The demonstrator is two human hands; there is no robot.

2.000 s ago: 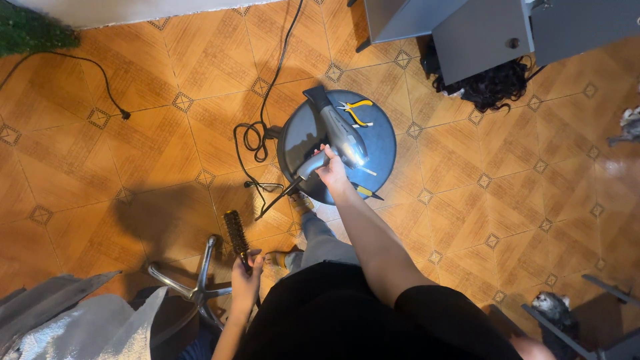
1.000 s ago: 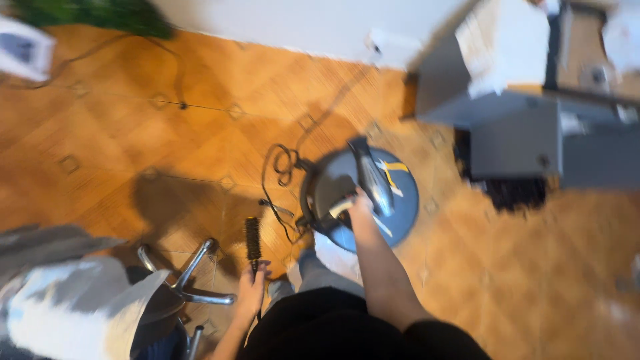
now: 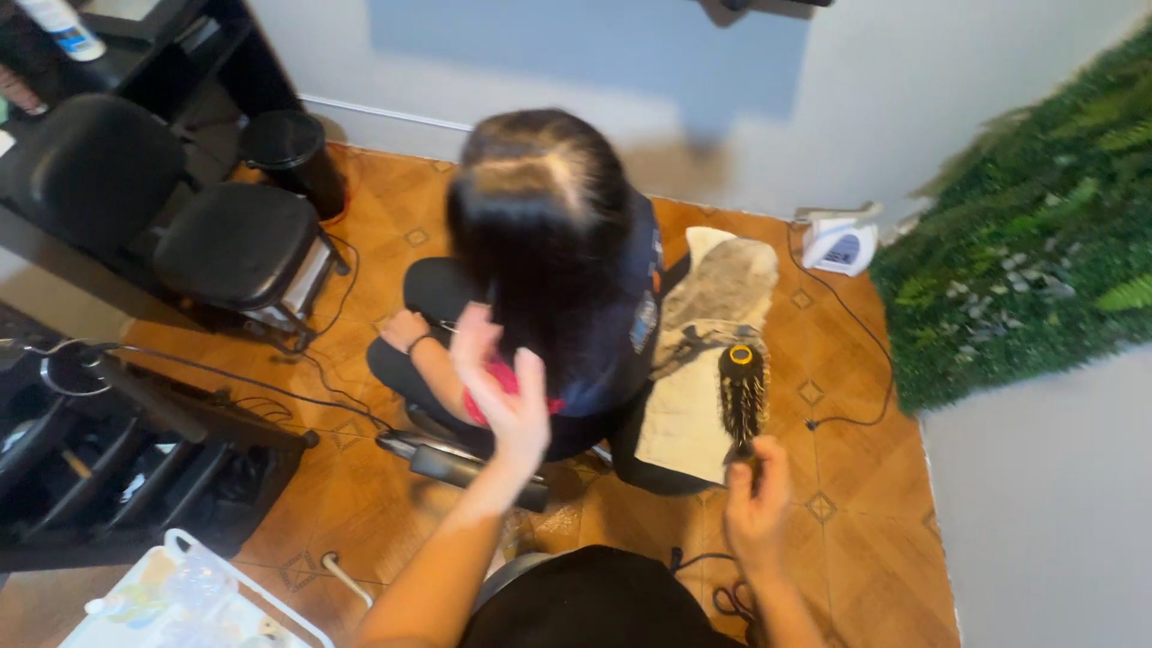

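Observation:
A seated person with long dark hair [image 3: 540, 234] is in front of me, the crown uppermost. My left hand [image 3: 508, 396] is raised beside the hair's lower lengths, fingers apart and nothing held. Blur leaves it unclear whether the hand touches the hair. At the right, my right hand [image 3: 758, 495] grips the handle of a round hair brush [image 3: 743, 396], bristles pointing up and away from me. Behind the brush, a cream and brown cloth or cushion [image 3: 693, 414] lies beside the seated person.
A black trolley [image 3: 153, 468] and white tray [image 3: 148, 594] stand at left. Farther off are a black chair [image 3: 238, 243] and bin [image 3: 292, 148]. Cables cross the floor, scissors [image 3: 733, 598] show near my right forearm, and a green plant wall [image 3: 1026, 243] borders the right.
The view has swung from the round stool to the seated person. The brush, in my left hand before, is now in my right. My right hand has let go of the hair dryer.

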